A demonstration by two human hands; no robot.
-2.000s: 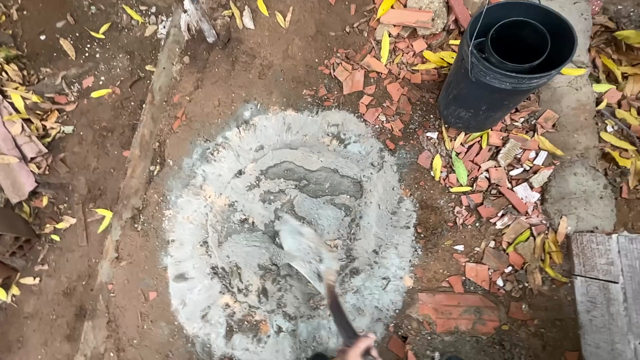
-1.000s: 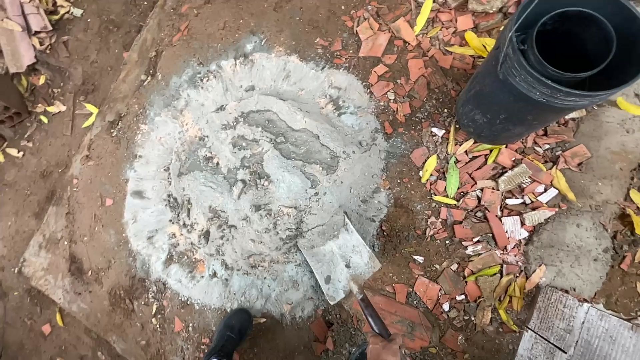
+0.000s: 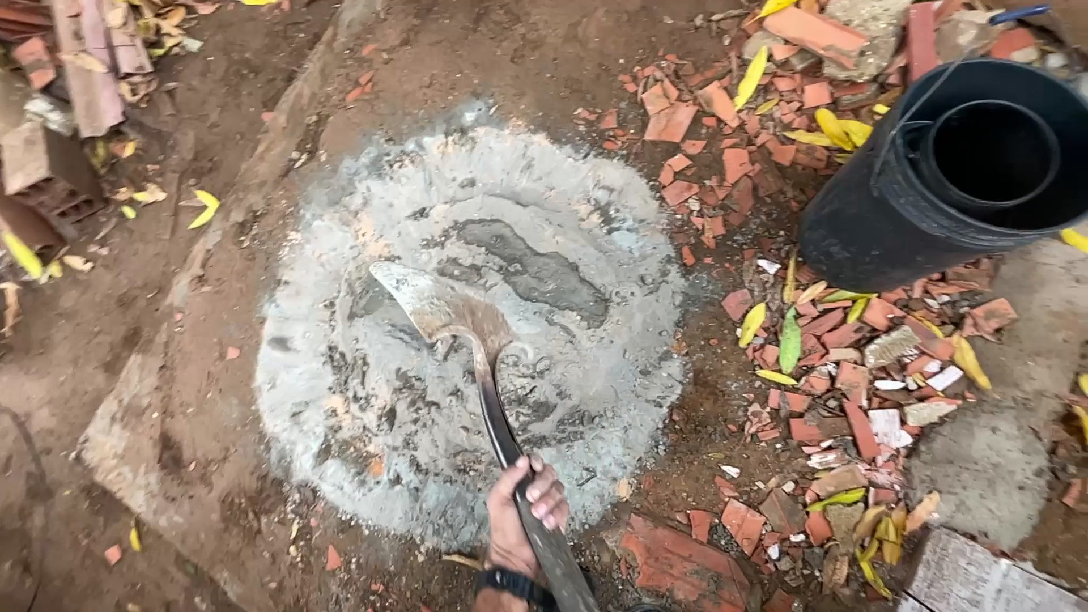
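My left hand [image 3: 525, 510], with a dark watch or band at its wrist, is closed around the dark lower shaft of a shovel [image 3: 455, 310]. The worn metal blade is tilted, over the left middle of a broad round heap of grey cement mix [image 3: 595, 374]. A darker, wet-looking patch [image 3: 544, 272] lies in the heap, to the right of the blade. The shovel's shaft runs down past my hand and out at the bottom edge. My right hand is not in view.
A black bucket [image 3: 884, 195] with a smaller dark container inside stands at the upper right. Broken red tile pieces [image 3: 850, 382] lie beneath and around it. A hollow brick [image 3: 51, 170] lies at the left, and a whitish slab [image 3: 986, 578] at the lower right.
The shovel blade has moved from the heap's lower right edge to its left middle. My left hand now shows clearly on the shaft. The foot seen earlier at the bottom is out of view.
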